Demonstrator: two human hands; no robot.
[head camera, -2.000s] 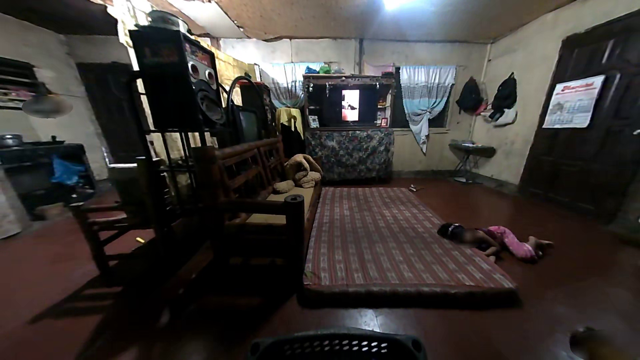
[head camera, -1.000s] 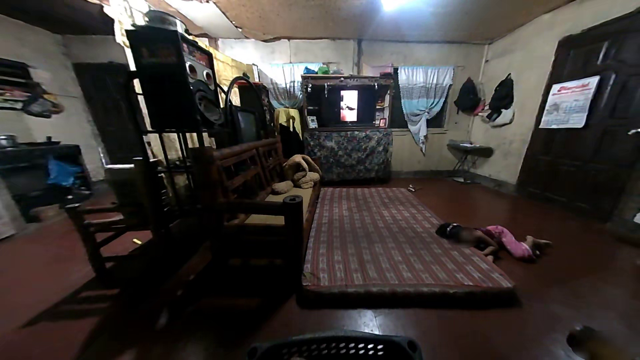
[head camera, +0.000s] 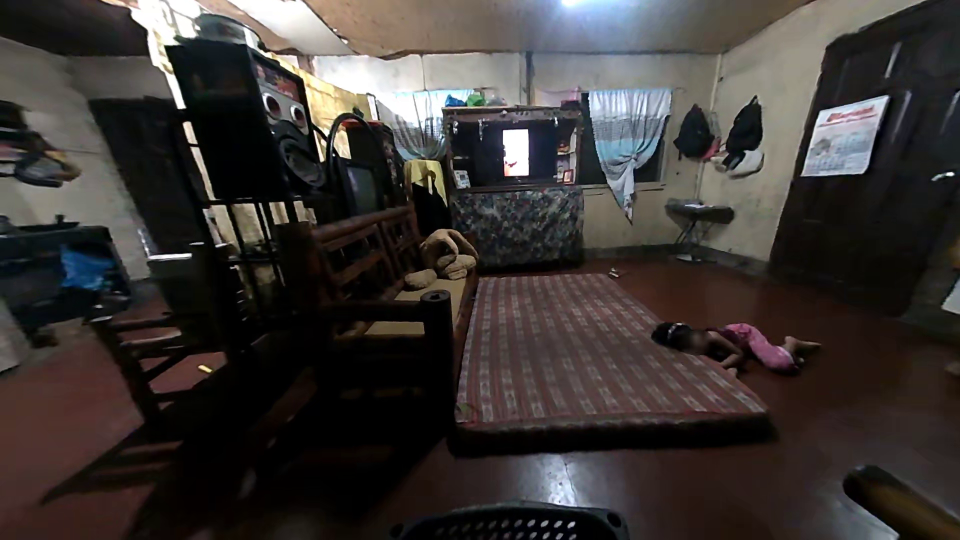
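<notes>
Neither my left hand nor my right hand is in view. At the bottom edge shows the rim of a black perforated plastic basket or chair back (head camera: 510, 521); which one I cannot tell. A rounded brown thing (head camera: 896, 499), too unclear to name, juts in at the lower right. Ahead on the red floor lies a mattress with a striped, patterned cover (head camera: 562, 345). A person in pink bottoms (head camera: 757, 349) lies on the floor along its right side, head and arms at the mattress edge.
Left of the mattress stands a wooden bench (head camera: 439, 322) with a stuffed toy (head camera: 446, 255). Farther left are a wooden chair (head camera: 142, 360) and a large speaker (head camera: 247, 120). A cabinet with a lit screen (head camera: 516, 152) is at the back, a small table (head camera: 697, 212) and dark door (head camera: 862, 202) at right.
More of the rounded brown thing shows at the lower right than before. The person on the floor lies in about the same pose.
</notes>
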